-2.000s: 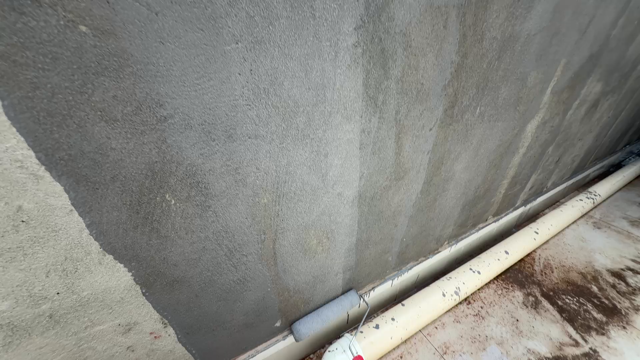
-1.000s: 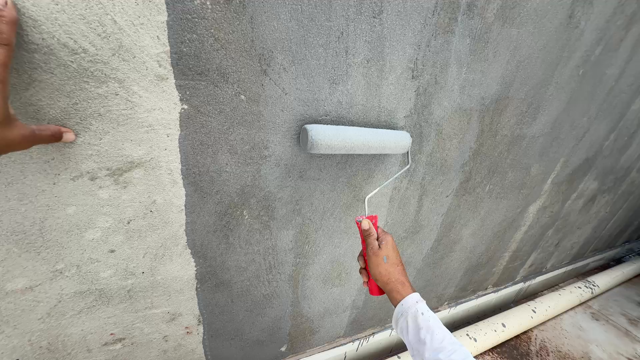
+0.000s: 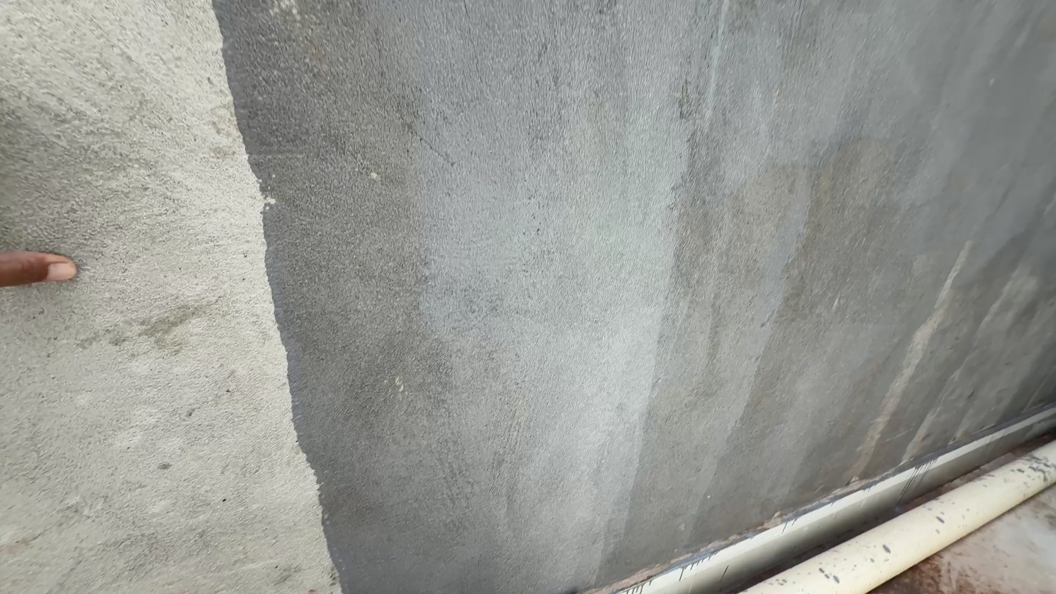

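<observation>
Only a fingertip of my left hand (image 3: 38, 269) shows at the left edge, against the pale uncoated part of the rough wall (image 3: 157, 396). The rest of that hand is cut off, so its pose cannot be told. My right hand is out of view, and no paint roller appears in the frame. Dark grey coating (image 3: 495, 289) covers the wall from a ragged vertical edge rightward, with lighter, wet-looking streaks down its middle.
Along the foot of the wall runs a pale ledge (image 3: 718, 569). Beside it lies a cream plastic pipe (image 3: 932, 528) with dark spatters, over a stained floor (image 3: 1011, 544) at the lower right.
A second ago my right hand held the red-handled paint roller against the coated wall; both have left the view. Less of my left hand shows at the left edge.
</observation>
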